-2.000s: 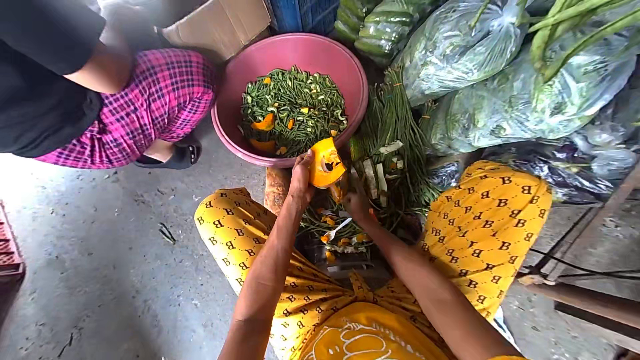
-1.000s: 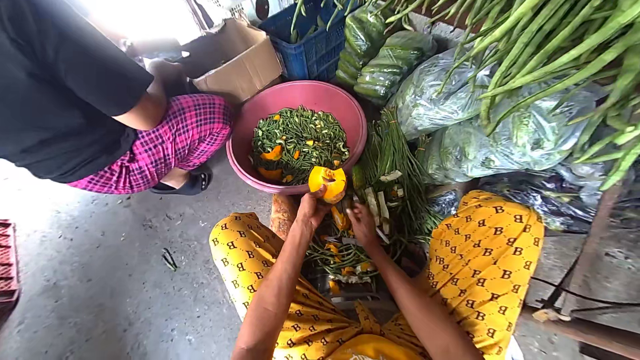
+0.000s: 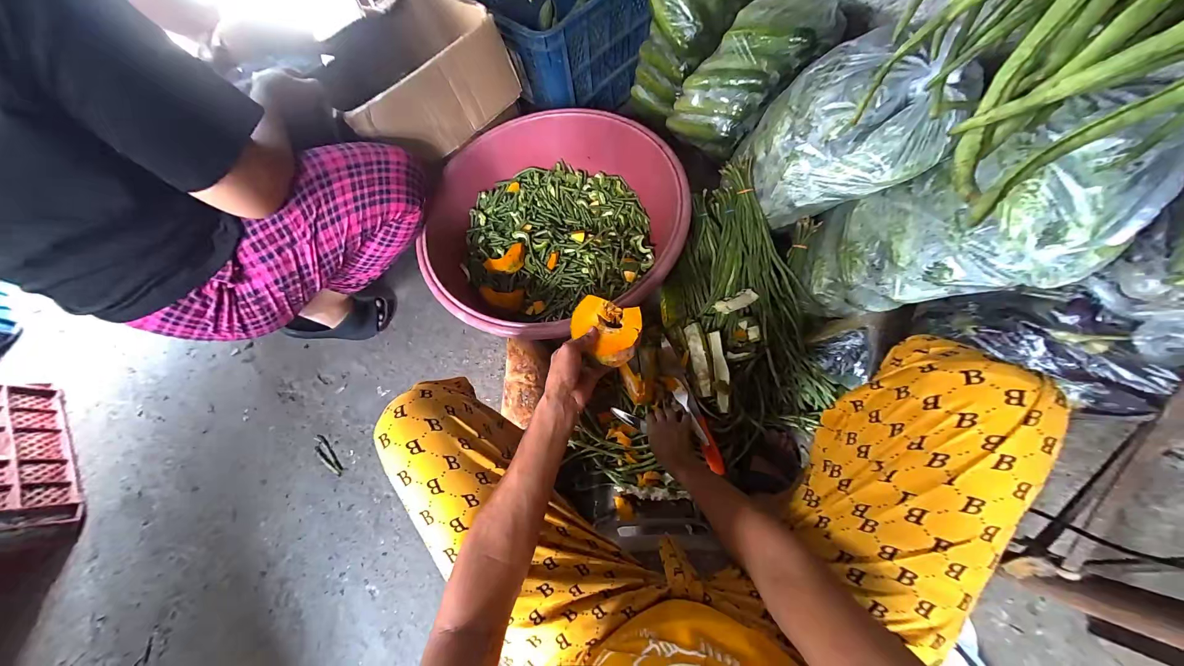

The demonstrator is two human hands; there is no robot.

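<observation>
My left hand [image 3: 575, 372] grips a cut orange squash piece [image 3: 607, 331] just over the near rim of a pink plastic basin [image 3: 555, 129]. Inside the basin lie cut green beans [image 3: 564, 231] with orange squash chunks. Lower right, my right hand [image 3: 668, 431] is over the vegetable scraps, at a metal blade [image 3: 629, 418]; whether its fingers are closed on that handle cannot be told. Beside it lies a tool with an orange handle [image 3: 710, 451]. Long green beans in bundles [image 3: 740, 250] and pale cut strips [image 3: 708, 361] lie to the right.
A person in checked trousers [image 3: 314, 222] crouches at left. A cardboard box [image 3: 444, 88] and a blue crate [image 3: 578, 55] stand behind the basin. Plastic bags of vegetables [image 3: 980, 222] fill the right, with long beans [image 3: 1045, 102] above them. A red crate [image 3: 37, 453] sits far left.
My right hand has moved down and away from the squash piece, which stays in my left hand. The orange-handled tool now shows beside my right hand.
</observation>
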